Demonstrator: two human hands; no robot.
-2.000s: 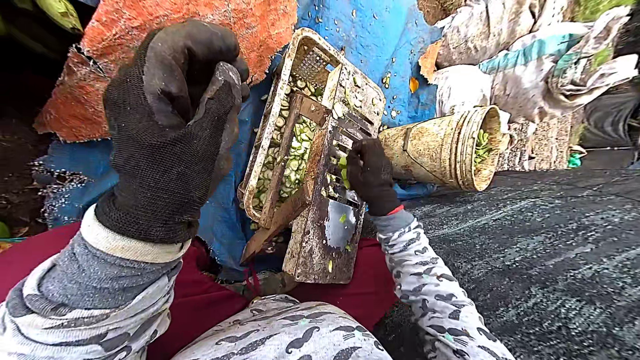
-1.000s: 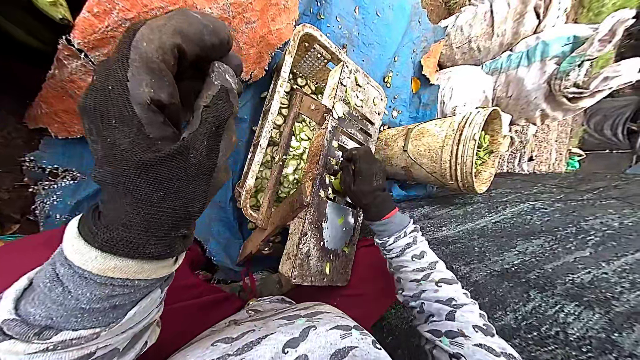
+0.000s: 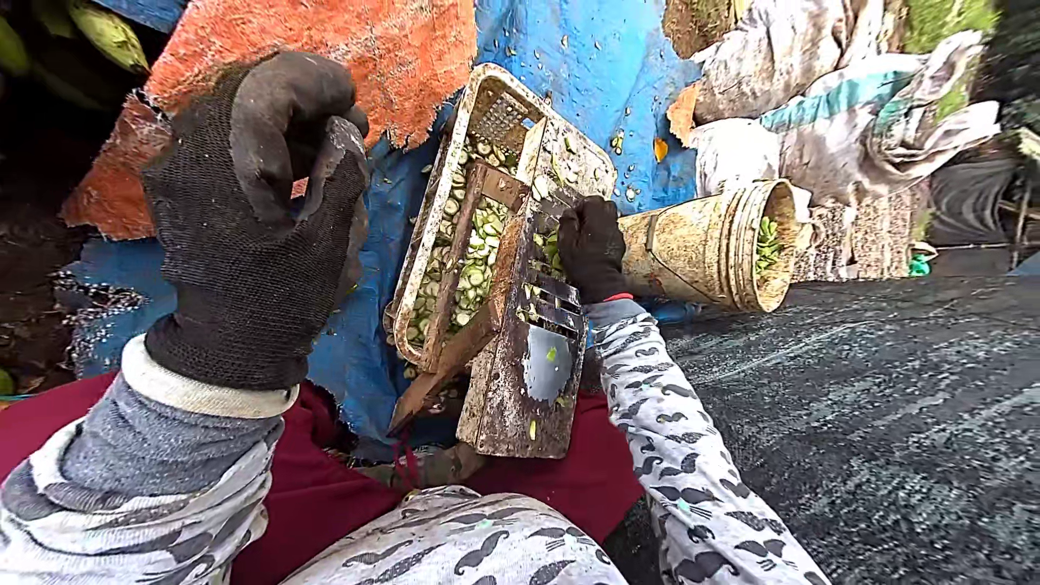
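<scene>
My left hand, in a black knit glove with worn finger coating, is raised at the left with its fingers curled; whether it holds anything cannot be told. My right hand, gloved in black, is closed on the upper part of a wooden slicing board, over green pieces that partly show beside its fingers. Below it the board has slots with metal strips and a smooth metal plate. The board leans across a dirty plastic crate filled with round green-white slices. A wooden frame lies over the slices.
A dirty plastic bucket lies on its side right of the crate, green pieces in its mouth. Beneath are a blue tarp and an orange sheet. Filled sacks stand at upper right; dark sheeting covers the right side.
My right hand has moved up along the board, away from the metal plate. My left hand stays raised at the left with its fingers curled.
</scene>
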